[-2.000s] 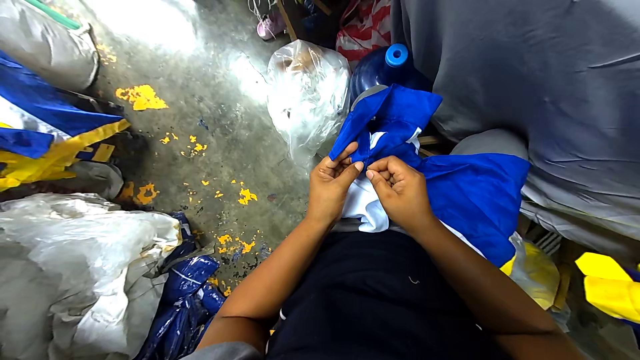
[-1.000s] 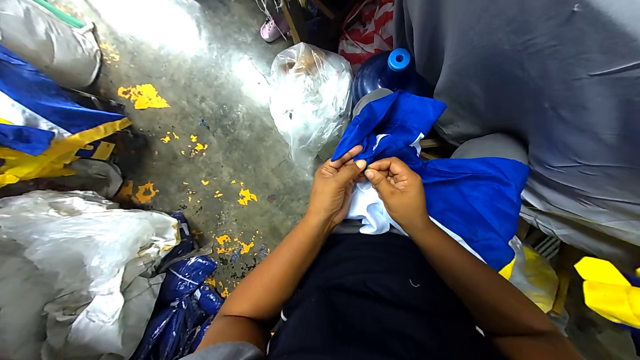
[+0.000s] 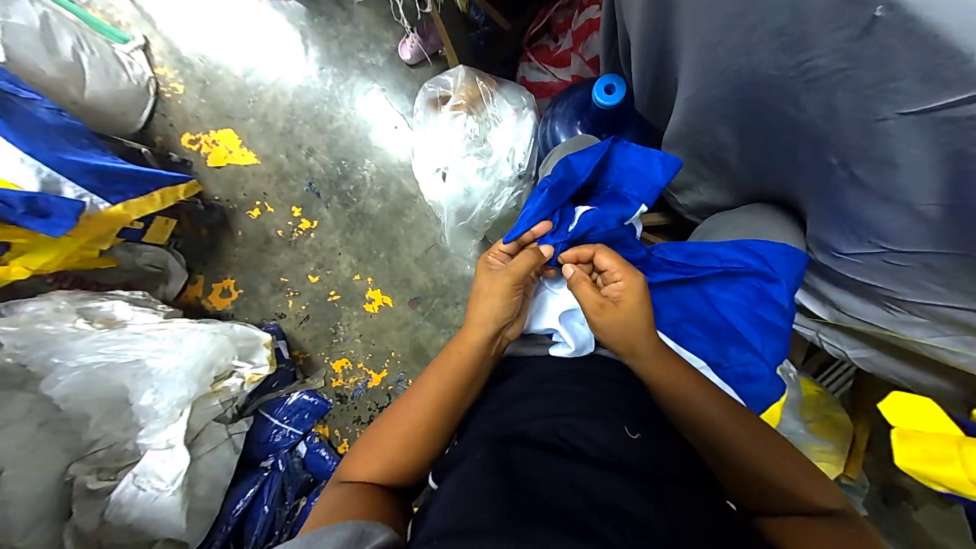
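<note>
Blue fabric [image 3: 724, 305] with white parts lies across my lap and spreads to the right. My left hand [image 3: 509, 284] pinches a folded edge of it between thumb and fingers. Close beside it, my right hand [image 3: 608, 296] has thumb and forefinger together at the same edge; whether a small thread or the cloth itself is between them is too fine to tell. White cloth [image 3: 560, 316] hangs just below both hands.
A clear plastic bag [image 3: 476, 152] and a dark blue water jug [image 3: 579, 114] stand ahead. Grey cloth [image 3: 801, 99] covers the right side. White plastic sacks [image 3: 137, 396] and blue-yellow fabric [image 3: 84, 183] lie left. Yellow material [image 3: 926, 450] sits at the far right.
</note>
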